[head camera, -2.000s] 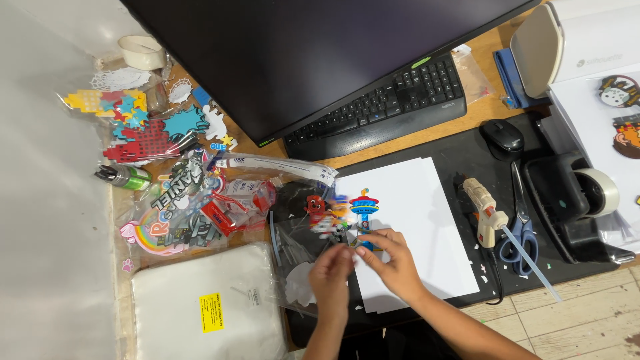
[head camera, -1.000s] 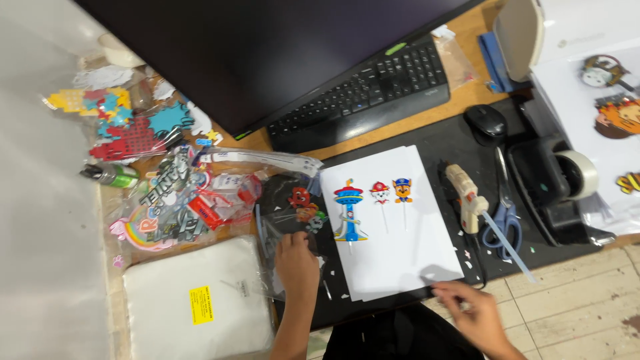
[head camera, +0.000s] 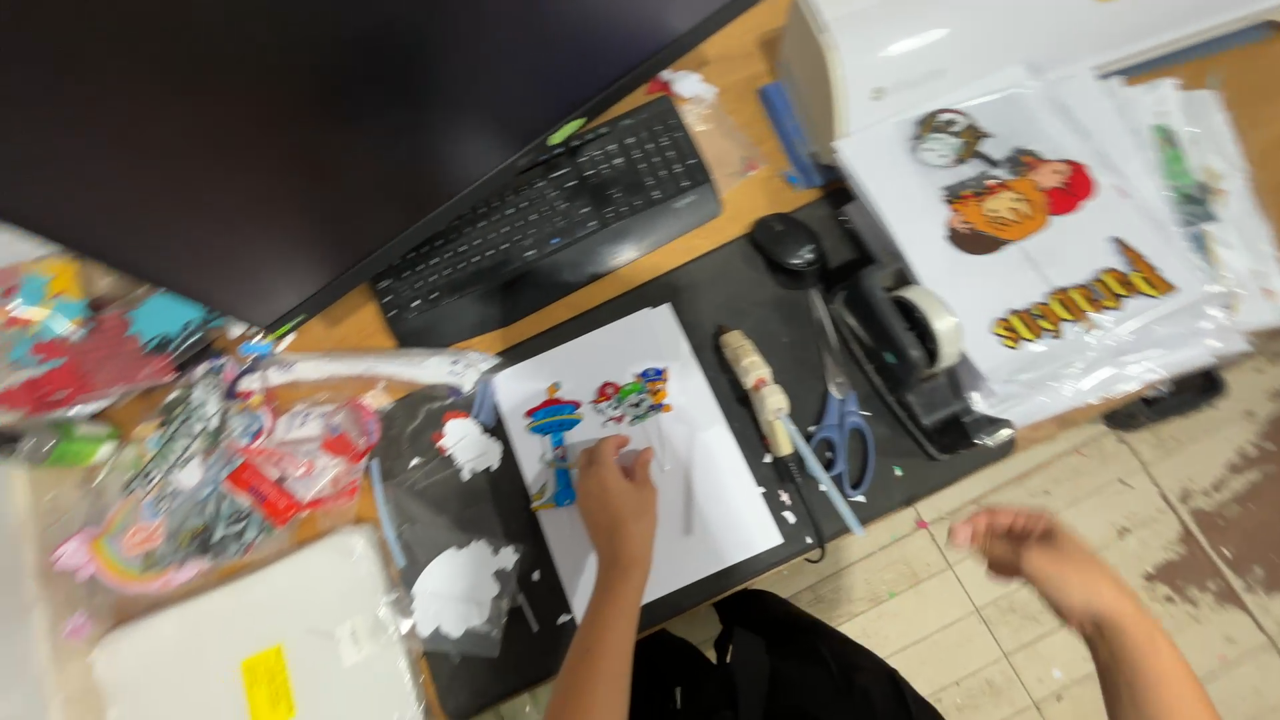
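Note:
My left hand (head camera: 618, 500) is over the white paper sheets (head camera: 700, 510), just right of a blue tower-shaped cutout with a red and yellow top (head camera: 553, 425). Its fingers point at a close group of small cartoon dog-head cutouts (head camera: 632, 396) above; whether it touches a thin stick there is blurred. My right hand (head camera: 1010, 545) hangs over the floor right of the desk, blurred, its fingers partly curled. A beige glue gun (head camera: 755, 390) with a bluish glue stick lies right of the paper, beside blue-handled scissors (head camera: 846, 440).
A black tape dispenser (head camera: 890, 350), a mouse (head camera: 787, 242) and printed sheets in plastic (head camera: 1080, 350) are at the right. The keyboard (head camera: 560, 220) and monitor (head camera: 250, 120) are behind. Bagged cutouts (head camera: 290, 450) and a wrapped white package (head camera: 330, 620) lie left; white cutouts (head camera: 465, 590) lie nearer.
A green-topped dog cutout now lies between the red- and blue-topped ones. My left hand has moved from the dark mat onto the paper; my right hand has moved right, off the desk. The view has shifted.

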